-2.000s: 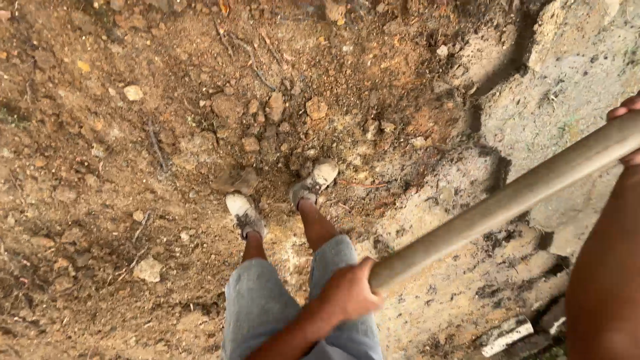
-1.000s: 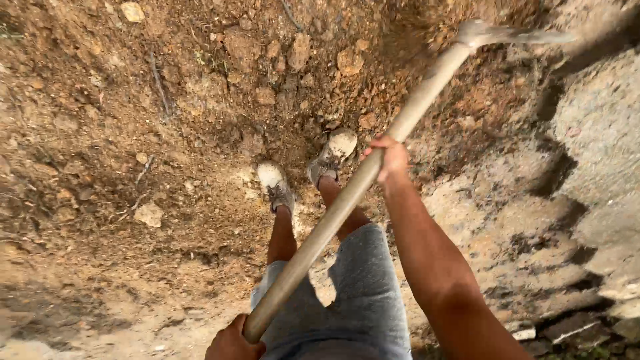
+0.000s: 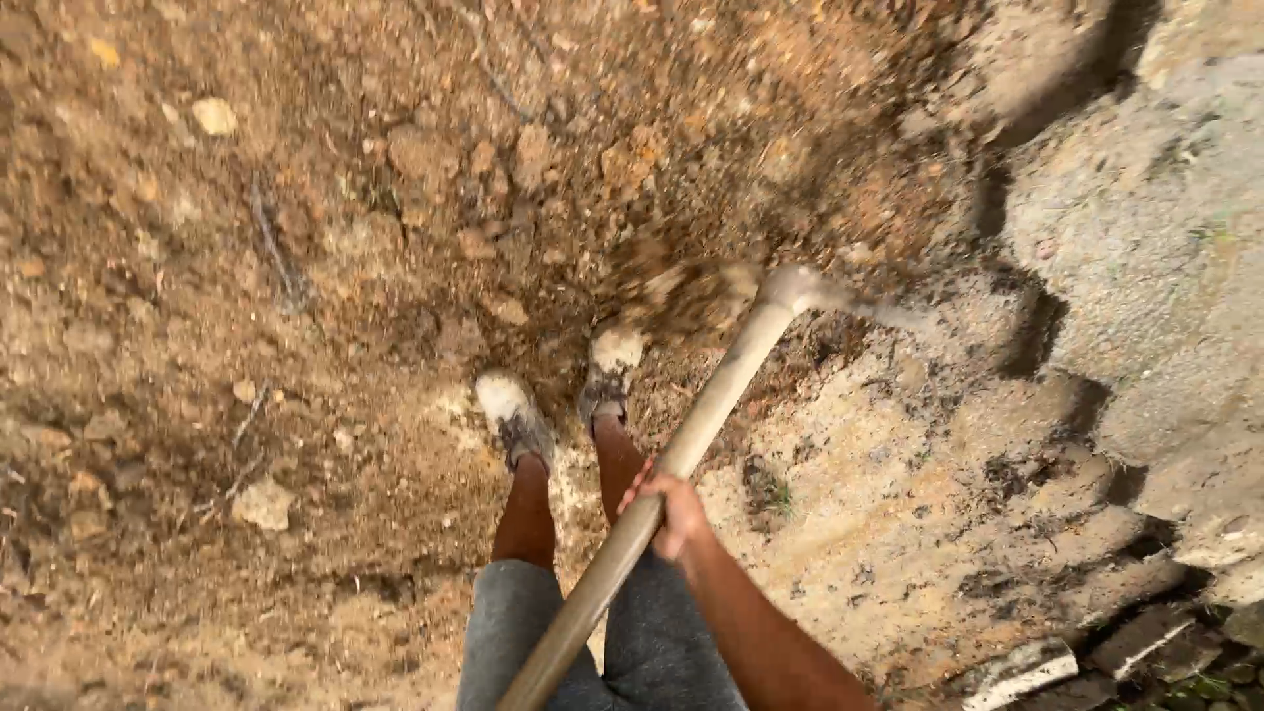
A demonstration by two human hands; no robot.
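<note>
A long-handled digging tool, a pickaxe or mattock, slants across the view. My right hand (image 3: 673, 513) grips its pale wooden handle (image 3: 726, 395) around the middle, over my shorts. The handle's lower end runs off the bottom edge, and my left hand is out of view. The blurred tool head (image 3: 790, 289) is up and right of my feet, beside loose brown soil (image 3: 681, 286). A thin blurred part of it points right. Whether it touches the soil I cannot tell.
My dirt-covered shoes (image 3: 513, 415) stand on the soil just left of the handle. Stones (image 3: 263, 504) and twigs (image 3: 272, 237) lie at left. At right, a jagged-edged pale slab of ground (image 3: 1165, 326) borders a dark gap; broken blocks (image 3: 1027, 676) lie lower right.
The tool head, out of view two seconds ago and at the upper right one second ago, is now closer to my feet. My right hand has come down nearer my shorts; my left hand has left the view.
</note>
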